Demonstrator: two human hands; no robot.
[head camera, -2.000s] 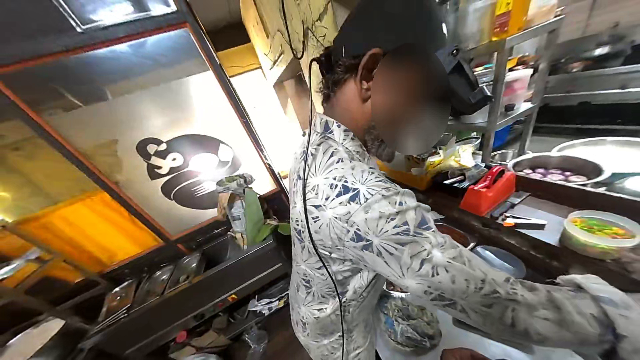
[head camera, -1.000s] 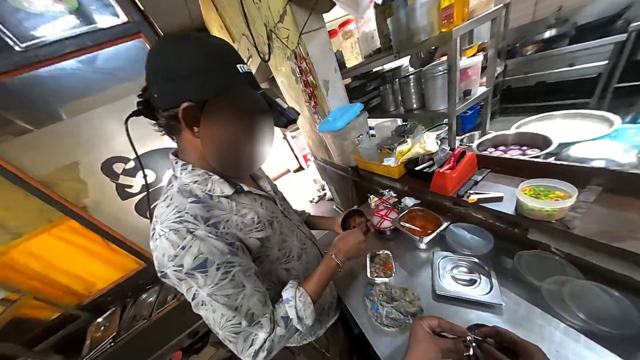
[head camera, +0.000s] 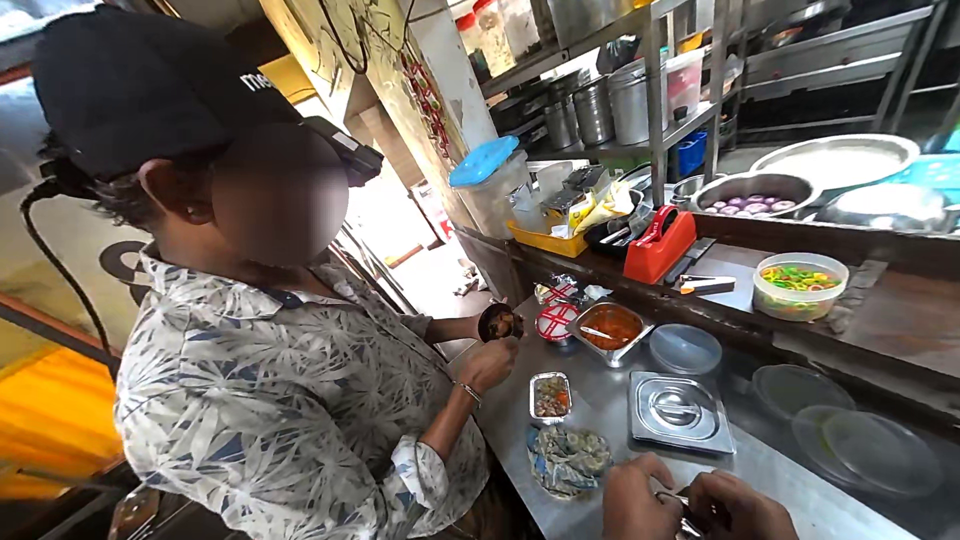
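At the bottom right, my left hand (head camera: 641, 499) and my right hand (head camera: 739, 506) are close together over the steel counter, both on a small shiny metal object (head camera: 681, 514), mostly hidden by the fingers. Just beyond them lies a steel pan lid with a handle (head camera: 679, 409). To their left are a crumpled plastic bag (head camera: 568, 459) and a foil tray of chopped food (head camera: 550, 397). Farther back, a steel pan of red-orange sauce (head camera: 611, 330) has a spoon in it, beside a clear plastic lid (head camera: 685, 348).
A co-worker in a patterned shirt (head camera: 300, 397) stands at left, holding a dark bowl (head camera: 499, 322). Several clear lids (head camera: 885, 450) lie at right. The raised ledge bears a red tape dispenser (head camera: 660, 244), a tub of cut vegetables (head camera: 800, 285) and a bowl of onions (head camera: 754, 196).
The view has swung toward the counter since two seconds ago. The co-worker's arm, stretched far right then, is now drawn back, with both hands at the dark bowl.
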